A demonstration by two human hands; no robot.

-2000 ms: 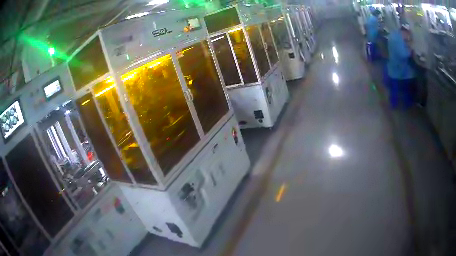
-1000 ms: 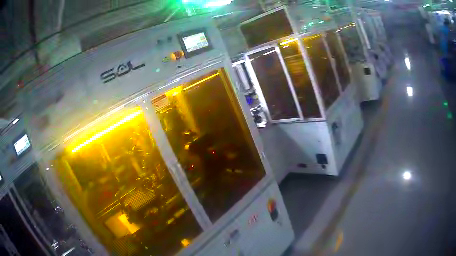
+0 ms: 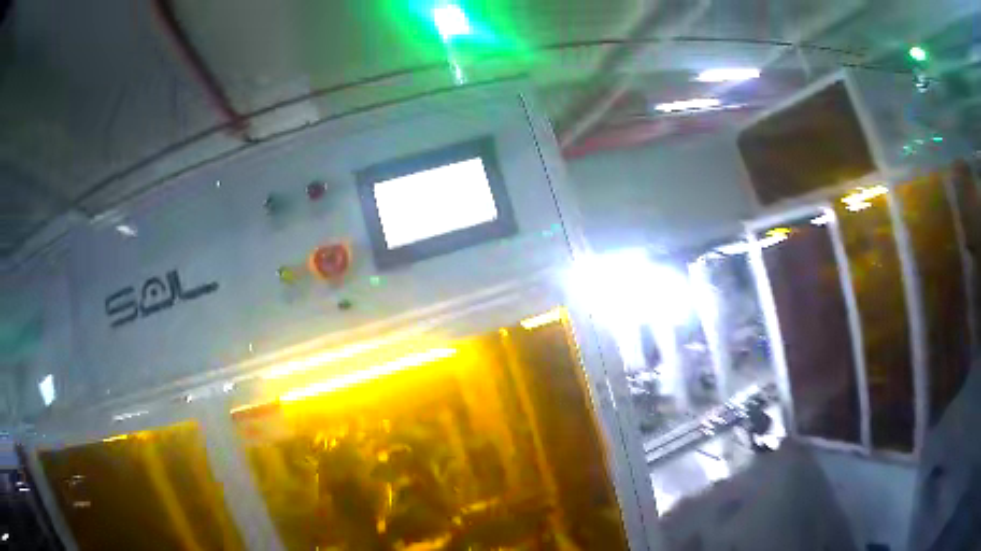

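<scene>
No hand is in view. Nearest in front of me is a pale machine enclosure (image 3: 242, 301) with dark lettering at its upper left. Its control panel screen (image 3: 436, 202) glows white in a dark frame. A red emergency stop (image 3: 329, 262) sits left of the screen, with small buttons around it. Below, amber windows (image 3: 398, 452) are lit by a bright strip; the machinery behind them is blurred.
Right of the enclosure is a brightly lit opening with conveyor rails (image 3: 705, 425). Beyond it stands another machine with dark amber door panels (image 3: 812, 334). A green signal light (image 3: 452, 22) shines above the near enclosure.
The view has come closer to the lettered enclosure and tilted up. Its screen and emergency stop look larger. The aisle floor and the people at the right have left the picture.
</scene>
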